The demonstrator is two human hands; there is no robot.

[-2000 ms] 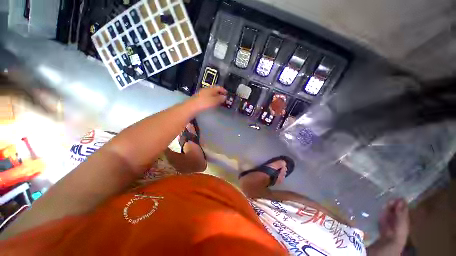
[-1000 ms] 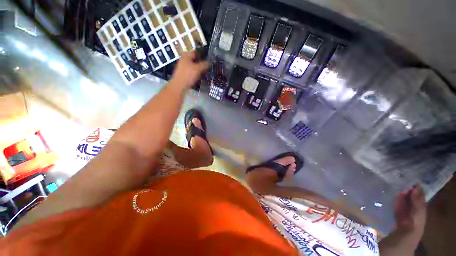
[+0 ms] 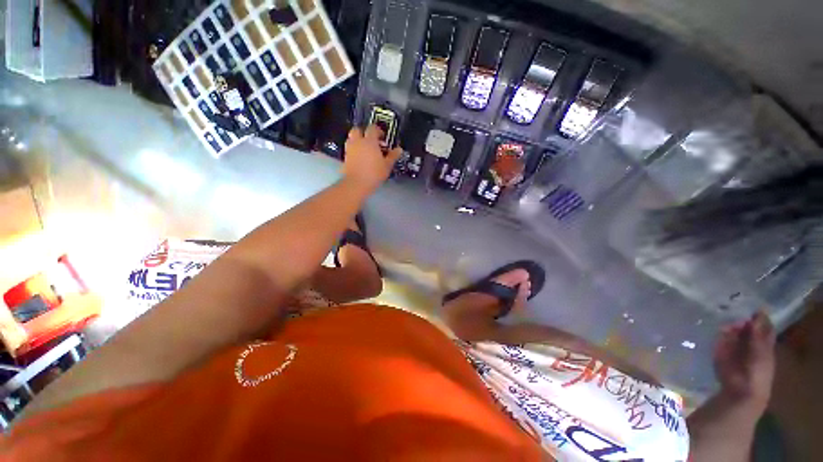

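My left hand [image 3: 368,159] reaches to the near left pocket of the clear blister tray [image 3: 411,113], its fingers around the lower end of a dark phone housing with a yellow edge [image 3: 385,123]. The fingers hide part of it. Dark keypad phones with silvery keypads [image 3: 478,88] lie in the far row of pockets. Shorter dark parts [image 3: 448,173] and a red-brown piece [image 3: 508,164] lie in the near row. My right hand [image 3: 747,359] is off to the lower right, fingers partly curled and apart, with nothing visible in it.
A white compartment tray [image 3: 257,68] with dark parts lies tilted on black trays to the left. A white bin [image 3: 50,41] stands at upper left. Crumpled clear plastic [image 3: 704,217] is at the right. My sandalled feet [image 3: 510,287] are on the grey floor; a red tray [image 3: 45,298] is at left.
My left hand, holding a dark item beside the compartment tray a second ago, is now at the clear tray's near left pocket, where the yellow-edged housing shows again. My right hand has barely moved.
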